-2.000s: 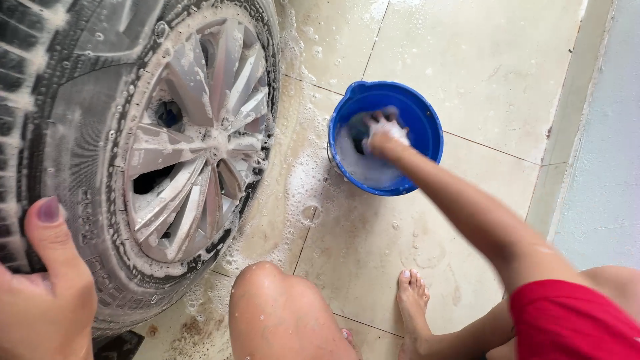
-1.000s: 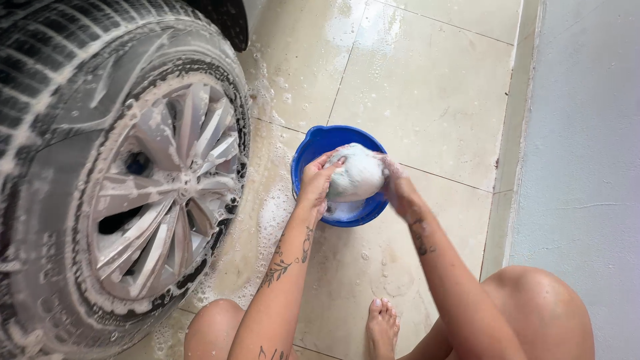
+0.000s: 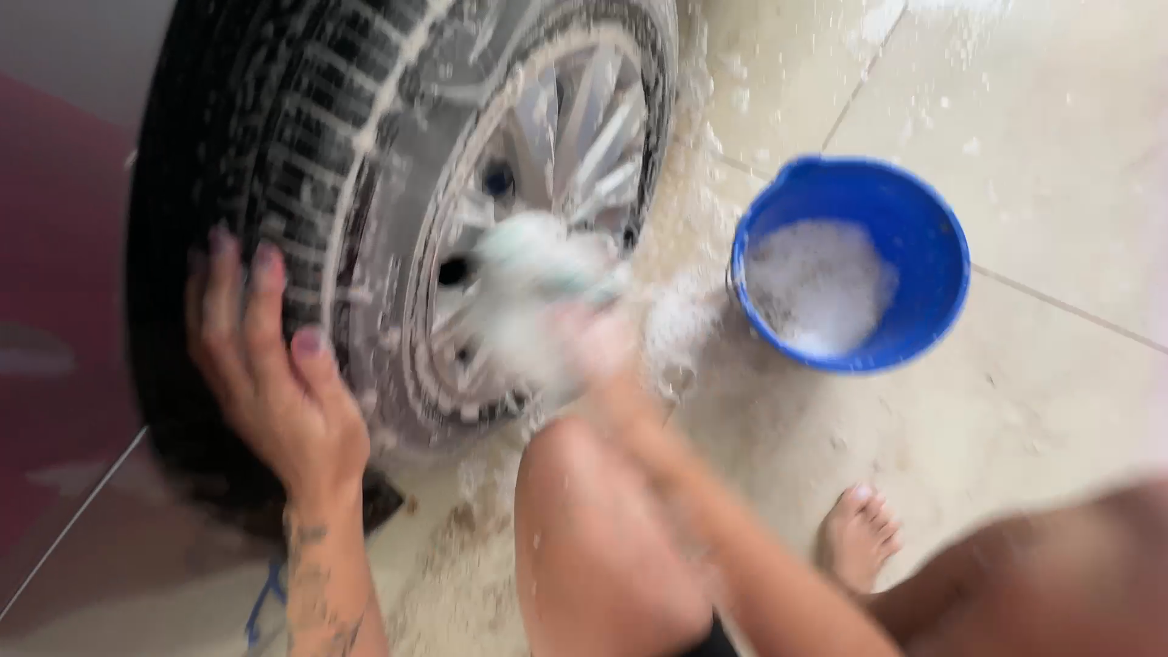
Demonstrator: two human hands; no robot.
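My left hand (image 3: 283, 383) rests with fingers spread on the tread of a soapy car tire (image 3: 265, 173) and holds nothing. In my right hand (image 3: 593, 338), blurred by motion, is a sudsy wash cloth or mitt (image 3: 538, 283), pale green and white; its exact kind cannot be told. It lies over the lower part of the silver alloy wheel rim (image 3: 593, 119). Foam streaks cover the sidewall and spokes. To the right of the wheel stands a blue plastic bucket (image 3: 922, 274) with foamy water (image 3: 821, 287) inside.
Suds and dirt lie on the beige floor tiles (image 3: 1031, 429) around the wheel. My knee (image 3: 593, 511) is close below the rim, and my bare foot (image 3: 858, 538) is below the bucket. A blue strand (image 3: 265, 598) lies at the lower left.
The sudsy cloth or mitt has moved from above the bucket, where both hands held it, left to the rim. My left hand has gone from it to the tire tread.
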